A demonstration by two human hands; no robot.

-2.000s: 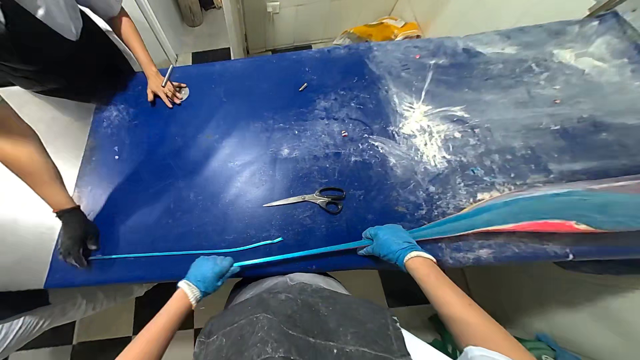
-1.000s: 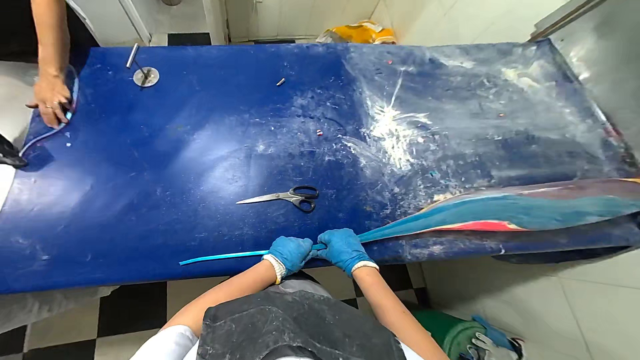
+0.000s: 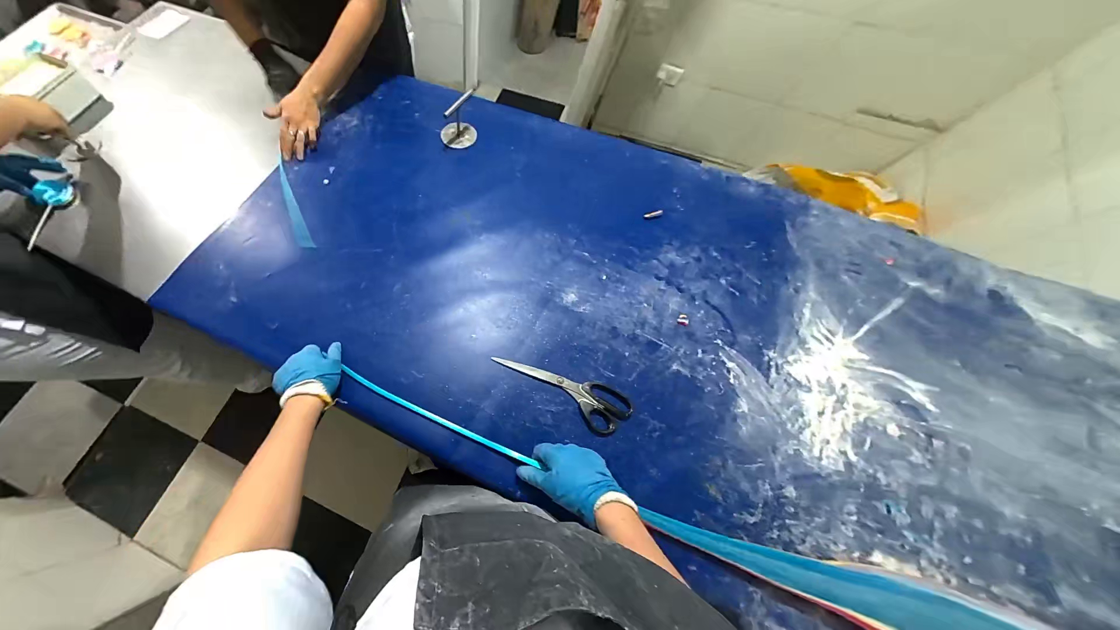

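Note:
My left hand (image 3: 308, 371), in a blue glove, is closed on the far end of a thin blue strand (image 3: 437, 420) by the table's near edge. The strand runs to my right hand (image 3: 573, 479), also gloved, whose fingers hold it where it comes off a thick, tapering, striped pulled-candy-like mass (image 3: 787, 569). That mass is blue with red at its edge and leaves view at the lower right. Scissors (image 3: 573, 391) with black handles lie just beyond my right hand, blades pointing left.
The blue tabletop (image 3: 490, 210) bears white powder (image 3: 831, 385) at right. A metal disc with an upright handle (image 3: 458, 135) stands at the far edge. One person's hand (image 3: 299, 121) touches a flat blue strip (image 3: 296, 206); another person works at the pale table (image 3: 192, 131) on the left.
My hands, close together one second ago, are now far apart, with the strand stretched between them. The view has swung left. The person's hand at the far corner now touches a flat blue strip.

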